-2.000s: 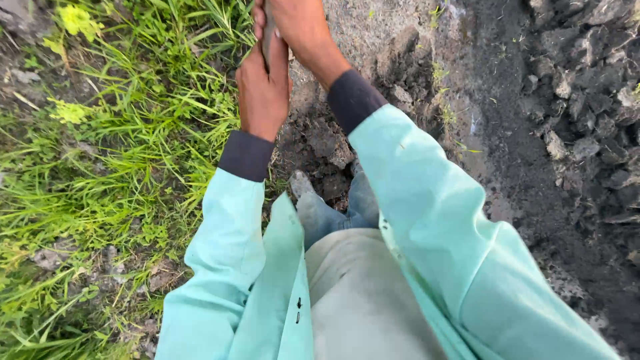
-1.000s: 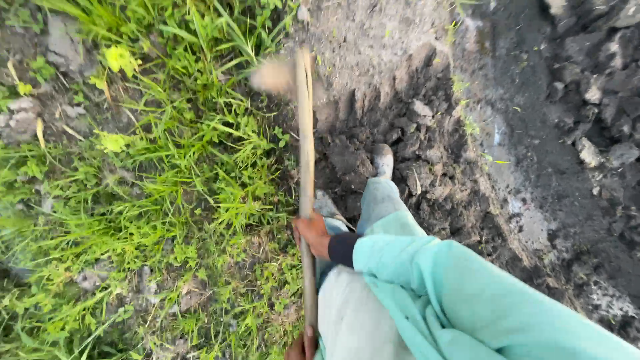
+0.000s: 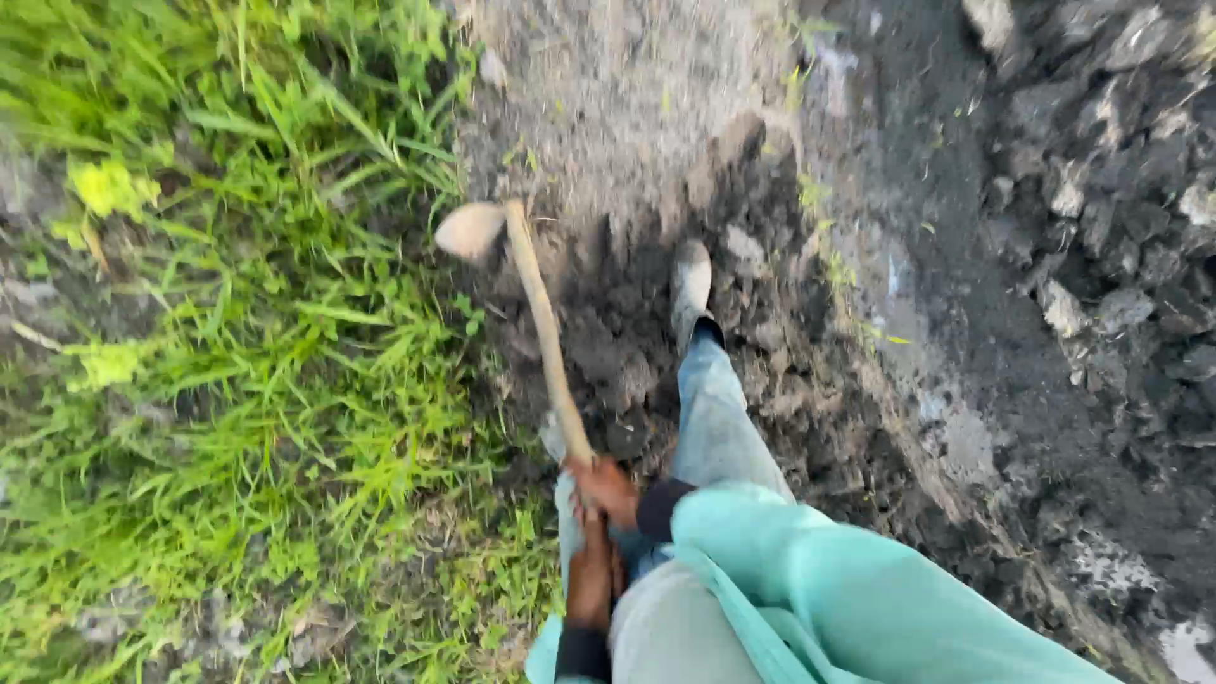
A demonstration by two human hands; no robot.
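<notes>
A long-handled hoe slants up and left from my hands, its wooden handle point(image 3: 546, 332) bare above them. The pale hoe blade point(image 3: 471, 231) points left, at the border of grass and dark soil; blur hides whether it touches the ground. My right hand point(image 3: 606, 491) is closed around the handle from the right. Just below it, near my thighs, my left hand point(image 3: 591, 575) grips the lower part of the handle. Both hands are close together, in front of my jeans.
Green grass point(image 3: 361, 427) grows along the left. Broken dark soil point(image 3: 617, 361) lies around my muddy boot point(image 3: 693, 275), with smoother ground point(image 3: 617, 95) ahead. To the right run a wet, muddy strip point(image 3: 940, 380) and a bank of dark clods point(image 3: 1130, 256).
The hoe was raised close under the view a second ago; it is now lower and farther out. Both hands have come together on its handle, where one second ago they were apart.
</notes>
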